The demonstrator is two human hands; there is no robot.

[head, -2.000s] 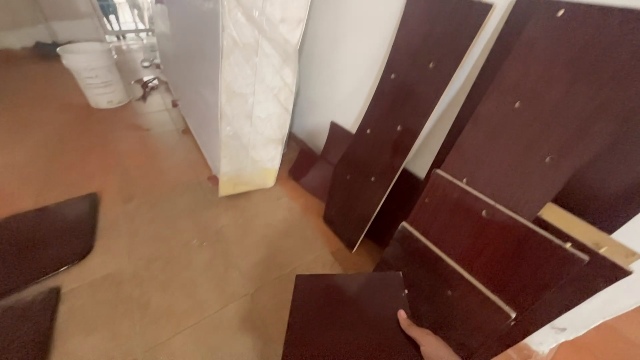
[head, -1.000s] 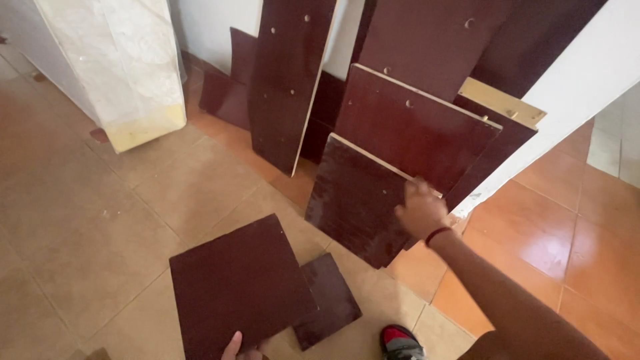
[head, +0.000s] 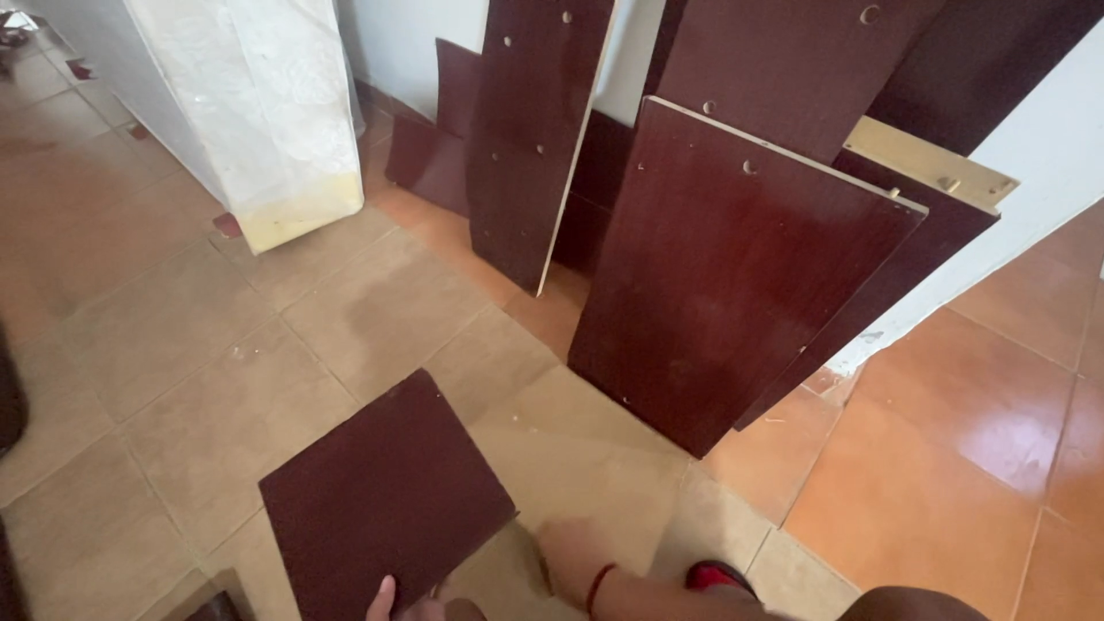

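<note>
A dark red-brown square wood panel (head: 388,500) is in my left hand (head: 401,604), at the bottom; the thumb lies on its face and the fingers are at its lower edge. My right hand (head: 573,552), blurred, with a red cord at the wrist, is low and just right of that panel. A blurred tan surface lies around the right hand, and whether the hand grips anything cannot be told. Beyond both hands, a larger reddish panel (head: 724,267) with drilled holes leans in front of other dark panels. A tall drilled panel (head: 539,129) leans to its left.
A pale plastic-wrapped block (head: 276,112), yellowish at its base, stands at upper left. A wood strip with pegs (head: 931,164) shows behind the leaning panels. The white wall's corner (head: 906,332) is at right. A red-and-black shoe (head: 720,576) is at bottom. Floor tiles are beige and orange.
The smaller dark panel that leaned in front of the reddish one is gone from there. My right hand has moved from it down toward the left-hand panel.
</note>
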